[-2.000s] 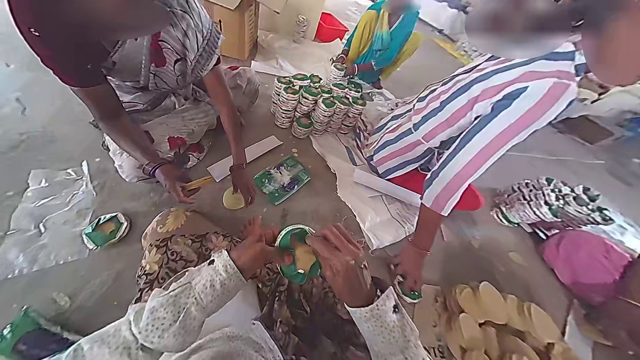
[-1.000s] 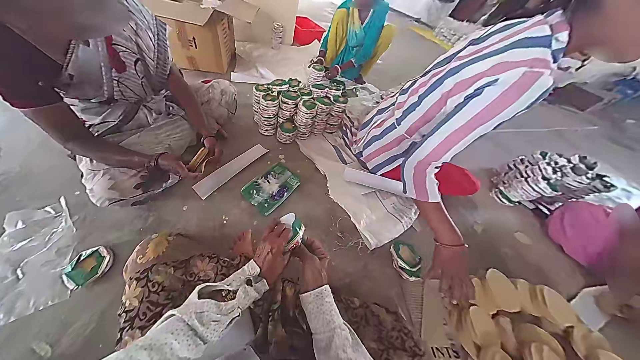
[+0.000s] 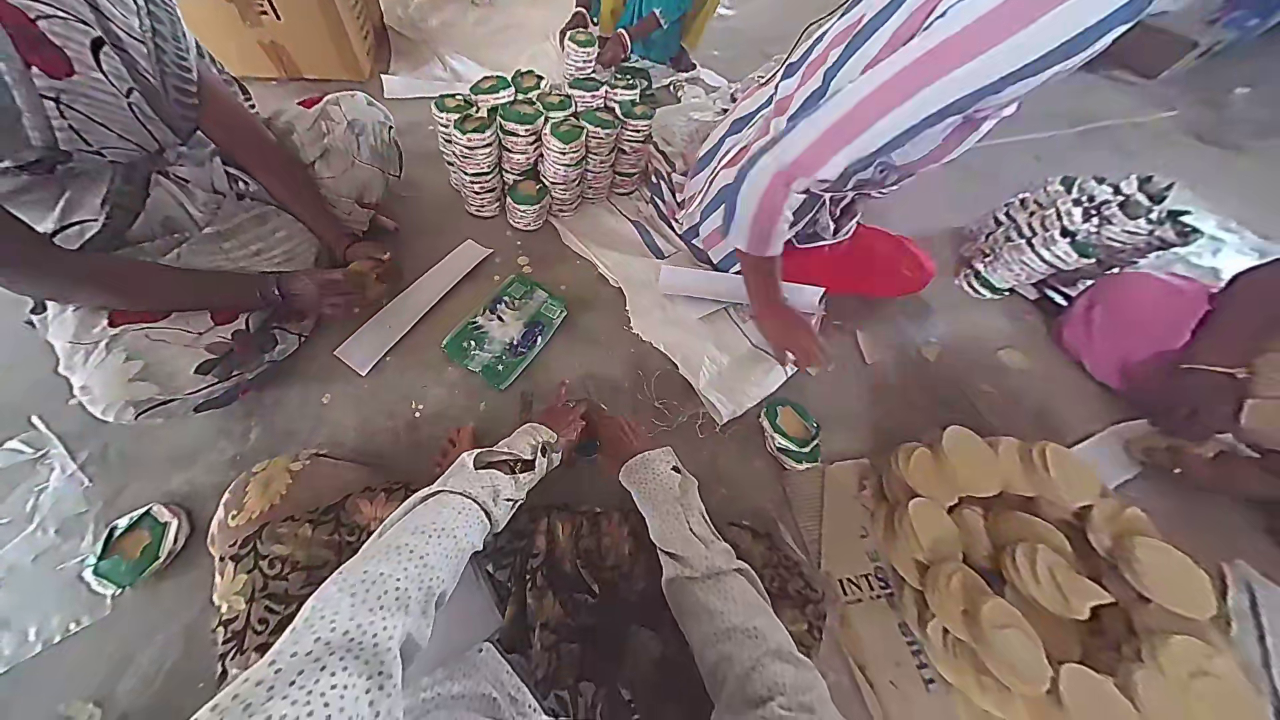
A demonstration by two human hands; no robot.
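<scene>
My left hand point(image 3: 562, 418) and my right hand point(image 3: 613, 438) meet in front of my lap, fingers close together. A small dark thing shows between them; what it is, and which hand holds it, I cannot tell. Just beyond lies a green printed sheet or packet point(image 3: 505, 330) with white smears. To the right of my right hand, a small stack of green-and-white discs point(image 3: 791, 434) stands on the floor. Another green-rimmed disc with a tan middle point(image 3: 135, 548) lies at the far left, by a clear plastic sheet point(image 3: 40, 530).
Tall stacks of green-topped discs point(image 3: 520, 140) stand ahead, near a cardboard box point(image 3: 280, 35). Tan oval pieces point(image 3: 1030, 560) lie on flattened cardboard point(image 3: 865, 600) at right. Co-workers sit left, ahead and right; a striped-sleeved arm reaches over a white sack point(image 3: 730, 375). A white strip point(image 3: 412, 308) lies left.
The green-rimmed piece that my hands held in both earlier frames no longer shows between them. The striped-sleeved co-worker's hand has moved from the tan pieces to above the white sack.
</scene>
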